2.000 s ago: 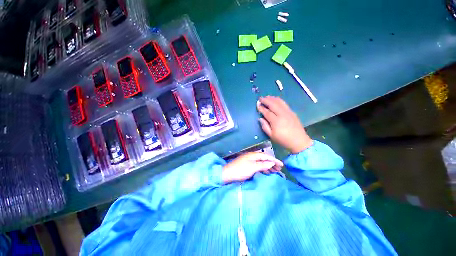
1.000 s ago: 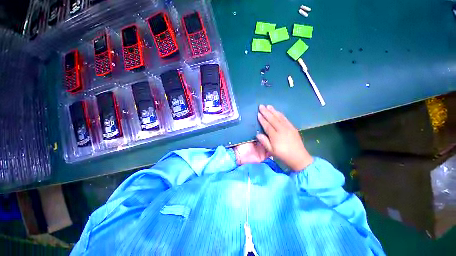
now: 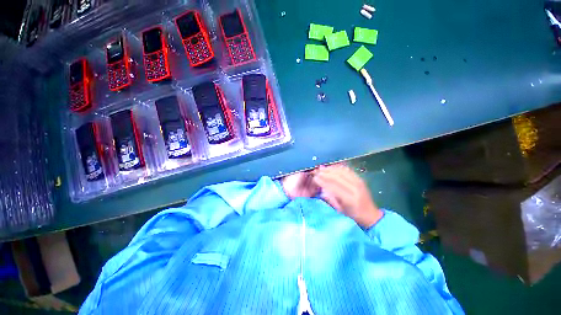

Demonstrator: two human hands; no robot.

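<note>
My left hand (image 3: 298, 185) is at the bench edge in front of my chest, mostly covered by my right hand (image 3: 346, 190), which is blurred. I cannot tell whether either hand holds anything. A clear blister tray (image 3: 178, 170) lies to the left. Its far row holds red keypad phones (image 3: 157, 54) face up. Its near row holds phones with black backs (image 3: 256, 106) face down. Small dark parts (image 3: 321, 89) lie on the bench beyond my hands.
Green pieces (image 3: 336, 40), a thin white tool (image 3: 377, 98) and small white cylinders (image 3: 368, 11) lie on the bench. Stacked clear trays (image 3: 21, 160) stand at far left, filled trays (image 3: 58, 15) behind. Brown cartons (image 3: 477, 215) stand below the bench at right.
My right hand has drawn back from the bench top toward my chest and now overlaps my left hand. The view has shifted, moving the tray slightly in the picture.
</note>
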